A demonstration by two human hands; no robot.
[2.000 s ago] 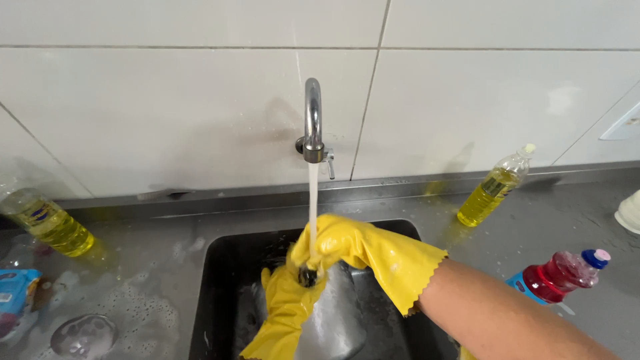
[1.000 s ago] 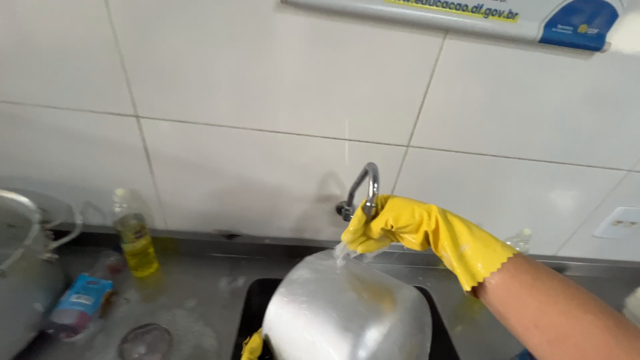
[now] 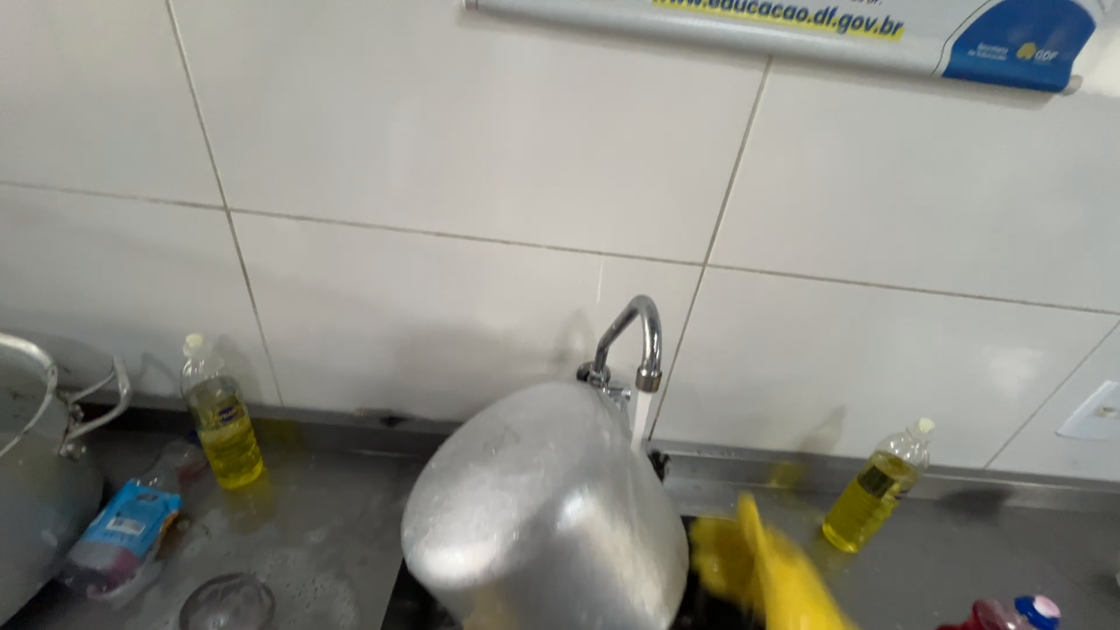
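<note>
A large aluminum pot (image 3: 542, 516) is tilted over the dark sink (image 3: 402, 604), its rounded outside facing me. Water runs from the chrome faucet (image 3: 646, 350) onto or just behind the pot's right side. My right hand (image 3: 761, 569), in a yellow rubber glove and blurred by motion, is just right of the pot; whether it touches the pot cannot be told. My left hand cannot be seen; the pot may hide it.
Bottles of yellow liquid stand left (image 3: 229, 437) and right (image 3: 875, 494) of the sink. A blue package (image 3: 131, 525) and a big pot with a loop handle (image 3: 101, 402) are at left. A red bottle (image 3: 989, 617) shows at lower right.
The pot has come up out of the sink. My right hand went up to the faucet, then moved down beside the pot's right side. The view has tipped up toward the wall.
</note>
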